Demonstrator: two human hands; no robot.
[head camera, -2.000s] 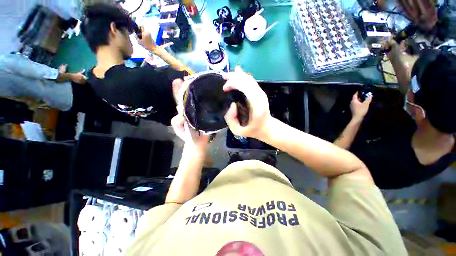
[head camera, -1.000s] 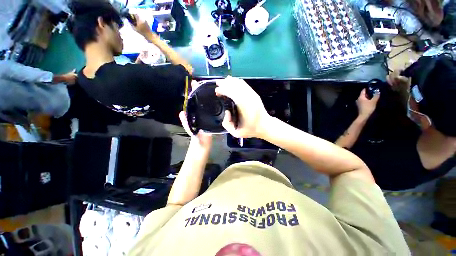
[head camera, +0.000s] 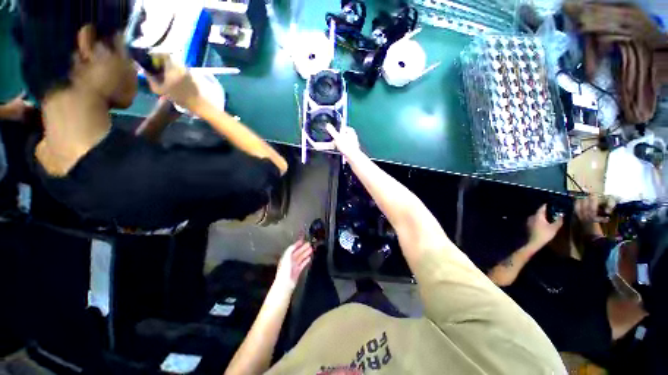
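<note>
My right hand (head camera: 347, 140) is at the bench's front edge, on a part-assembled unit (head camera: 320, 123) with a white rim, black round centre and thin white side arms. One finger lies over its centre and the others are at its right rim. A second black-centred unit (head camera: 325, 86) lies directly behind it, in line. My left hand (head camera: 294, 261) is low, below bench level, with its fingertips beside a small dark part (head camera: 316, 231). Whether it grips that part is unclear.
A dark crate (head camera: 333, 253) of glossy black parts is below the bench edge. White housings (head camera: 403, 62), black cabled parts (head camera: 372, 33) and clear blister trays (head camera: 513, 102) are on the green bench (head camera: 439, 135). Coworkers sit close at left (head camera: 146, 176) and right (head camera: 557, 293).
My hands, earlier together around a black-and-white unit, are apart. My right hand has moved forward to the bench and my left hand down. Two black-centred units now lie in line, and the view has shifted.
</note>
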